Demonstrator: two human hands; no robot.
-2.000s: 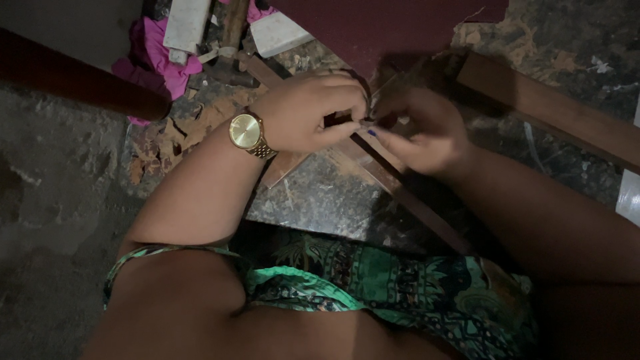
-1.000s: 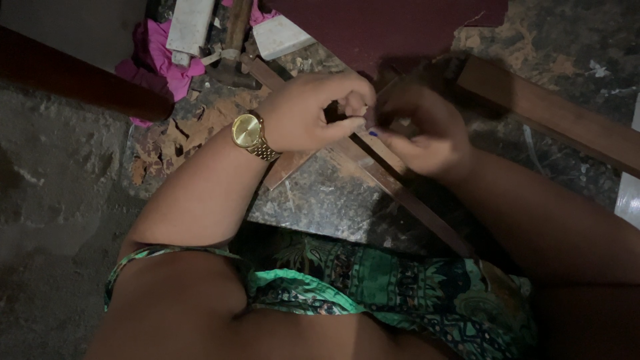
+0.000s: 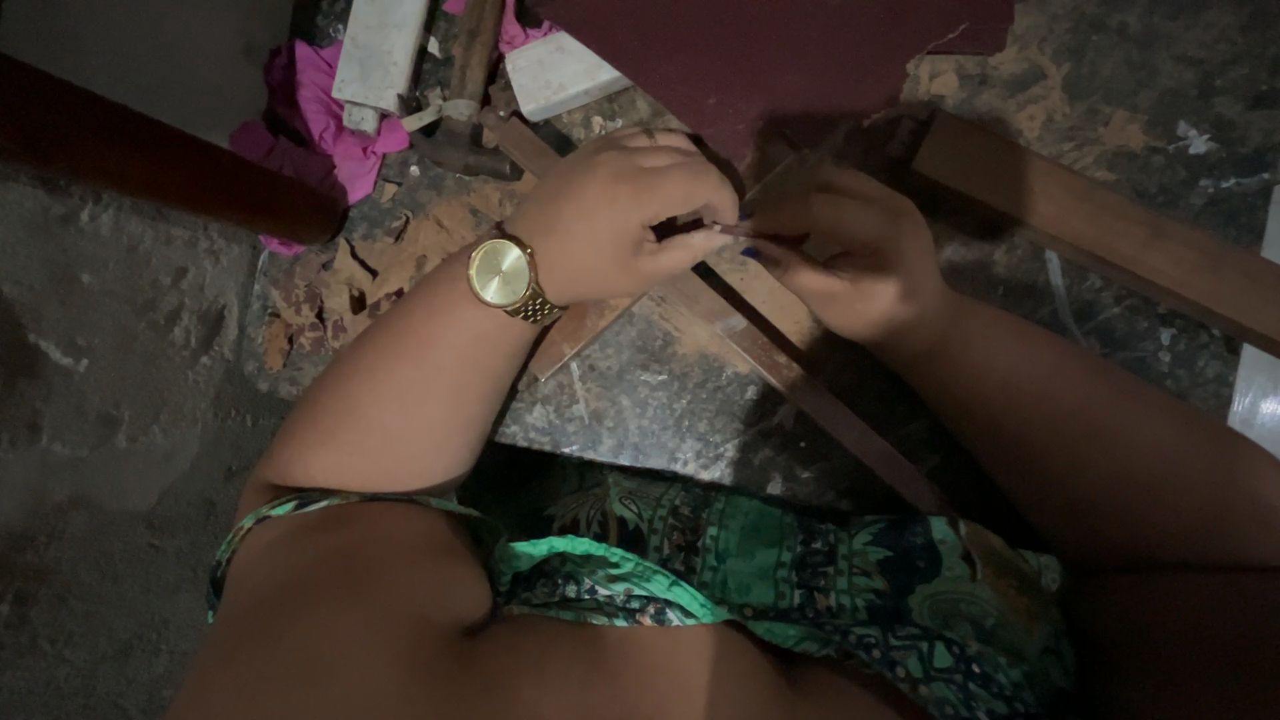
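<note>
My left hand (image 3: 630, 215), with a gold wristwatch (image 3: 502, 273) on its wrist, has thumb and fingers pinched on one end of a thin dark strip (image 3: 765, 234). The strip's other end lies between the thumb and fingers of my right hand (image 3: 850, 250). What the strip is made of cannot be told. Beneath both hands a long narrow brown strip (image 3: 800, 385) runs diagonally over the dark worktop, its middle partly hidden by my left hand. A flat brown piece (image 3: 580, 335) shows under my left wrist.
A hammer (image 3: 465, 130), pink cloth or paper (image 3: 335, 120) and white blocks (image 3: 378, 55) lie at the upper left. A dark red sheet (image 3: 800, 50) is beyond my hands. A brown wooden bar (image 3: 1090, 225) lies right. Scraps (image 3: 420, 240) litter the worktop near my left forearm.
My fingers have shifted slightly, and the thin dark strip between them now shows more plainly. Both arms stay in nearly the same place.
</note>
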